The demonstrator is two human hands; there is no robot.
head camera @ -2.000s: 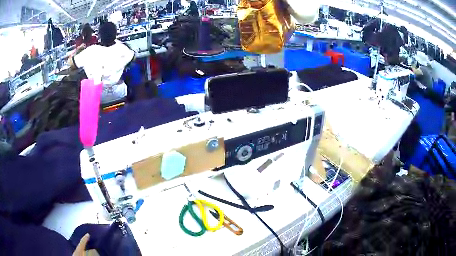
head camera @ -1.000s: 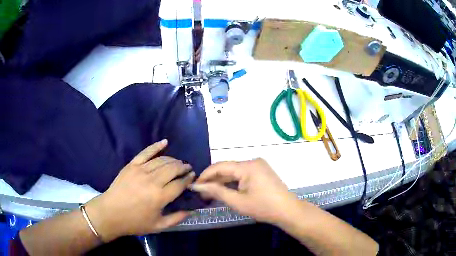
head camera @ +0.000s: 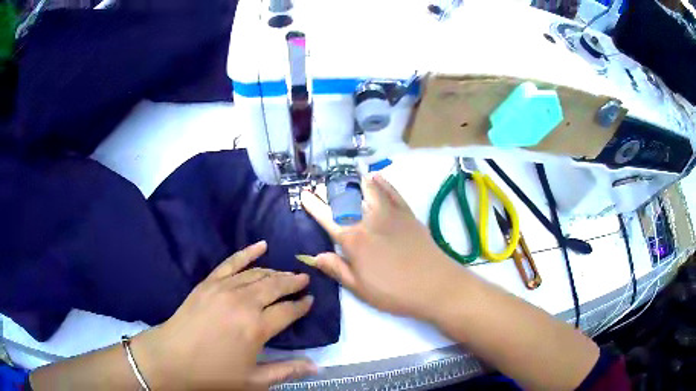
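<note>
A dark navy cloth [head camera: 221,206] lies on the white machine table and runs under the presser foot [head camera: 296,200]. My left hand [head camera: 236,328] lies spread, palm down, on the cloth's near part, with fingertips pressing it. My right hand [head camera: 374,248] is at the cloth's right edge, with its index finger close beside the presser foot and its thumb over the cloth. Its other fingers are partly behind the grey-blue cylinder [head camera: 346,200]. The needle tip is too small to make out.
The white machine head [head camera: 336,46] stands above the work. Scissors with green and yellow loops [head camera: 455,221], orange-brown snips [head camera: 526,263] and black cords [head camera: 561,237] lie at right. A measuring tape [head camera: 397,376] runs along the front edge. More navy cloth [head camera: 69,229] covers the left.
My right hand has moved forward from the cloth's near edge to beside the presser foot. My left hand stays on the cloth, its fingers now apart from the right hand. The machine appears lower in view.
</note>
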